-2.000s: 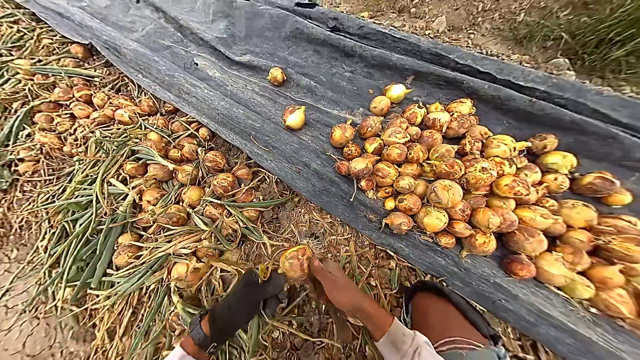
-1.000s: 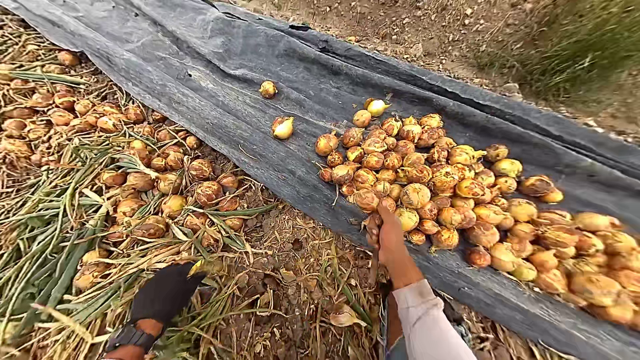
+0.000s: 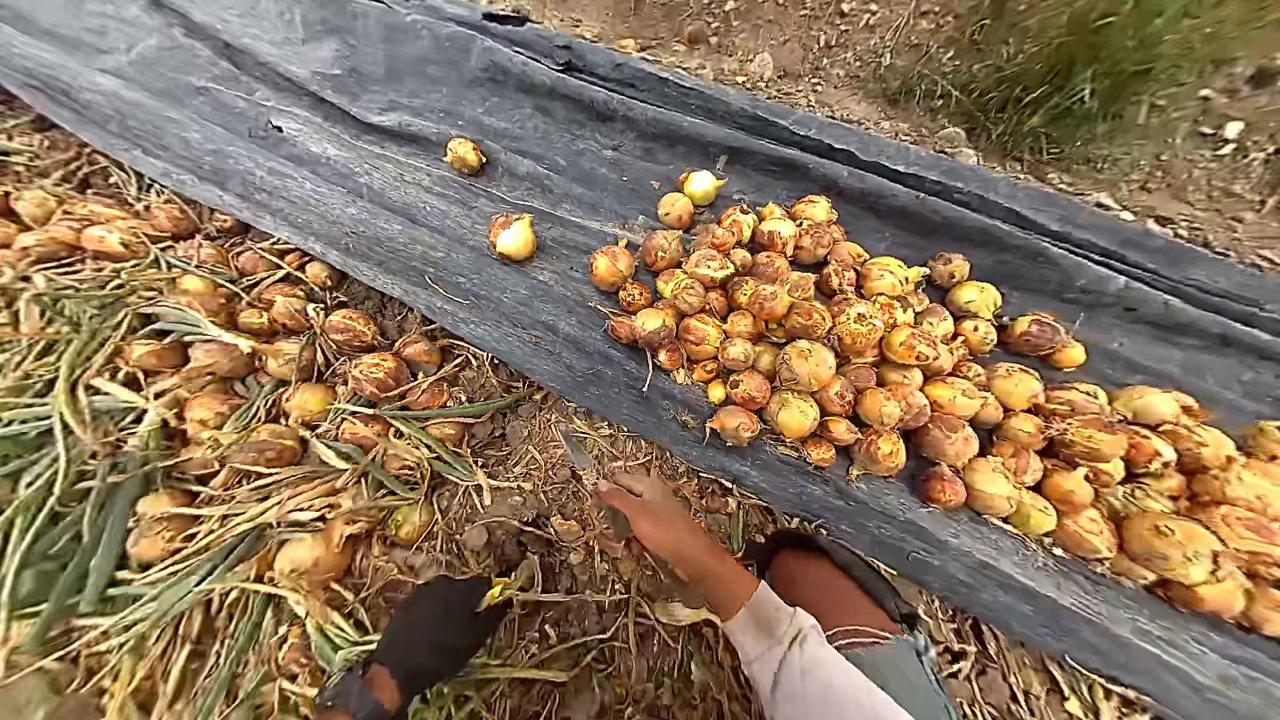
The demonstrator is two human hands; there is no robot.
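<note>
My left hand [image 3: 435, 635], in a black glove, is low at the centre-left beside dry onion tops; a yellowish leaf piece shows at its fingertips, perhaps pinched there. My bare right hand [image 3: 655, 515] is closed around a knife [image 3: 577, 452], whose blade points up and left over the soil; the handle is mostly hidden. To its upper right a large heap of onions [image 3: 805, 365] lies on a dark plastic sheet [image 3: 400, 225]. Two onions lie apart on the sheet, one paler at its side [image 3: 513, 237], one smaller [image 3: 464, 155]. Onions with leaves [image 3: 350, 330] cover the ground at left.
Long green and dry onion leaves [image 3: 100, 520] tangle over the ground at left. My bent knee [image 3: 830, 590] is just right of my right forearm, by the sheet's near edge. Beyond the sheet are stony soil and a grass tuft [image 3: 1060, 70].
The onion held between my hands two seconds ago is no longer in them. My right hand reached to the heap's near edge one second ago and has come back toward my left hand.
</note>
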